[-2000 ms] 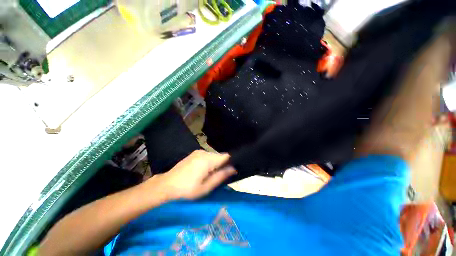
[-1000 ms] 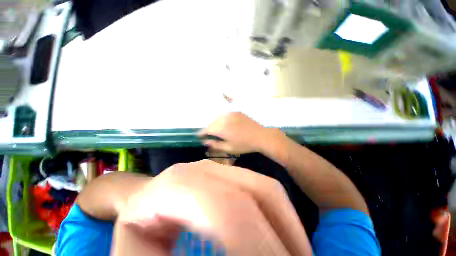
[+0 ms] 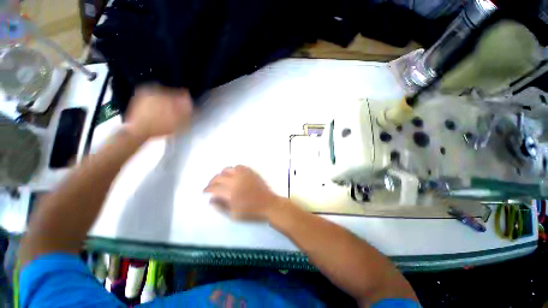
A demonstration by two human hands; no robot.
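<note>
A large pile of black fabric (image 3: 204, 42) lies at the back left of the white sewing table (image 3: 204, 144). My left hand (image 3: 159, 111) is blurred at the pile's lower front edge, with its fingers curled in; whether it grips the cloth cannot be told. My right hand (image 3: 240, 192) is low over the middle of the table, left of the machine's bed plate (image 3: 306, 174), with no cloth visible in it and its fingers loosely apart.
The cream sewing machine head (image 3: 420, 132) stands at right. Snips (image 3: 467, 218) and a yellow-green loop (image 3: 509, 221) lie near the front right. A black phone (image 3: 68, 138) lies at far left. Thread cones (image 3: 134, 280) show below the green front edge.
The view has swung from the lap to the tabletop, bringing the back fabric pile into fuller view. My left hand has reached to the pile; my right hand has moved from the table's edge onto its top.
</note>
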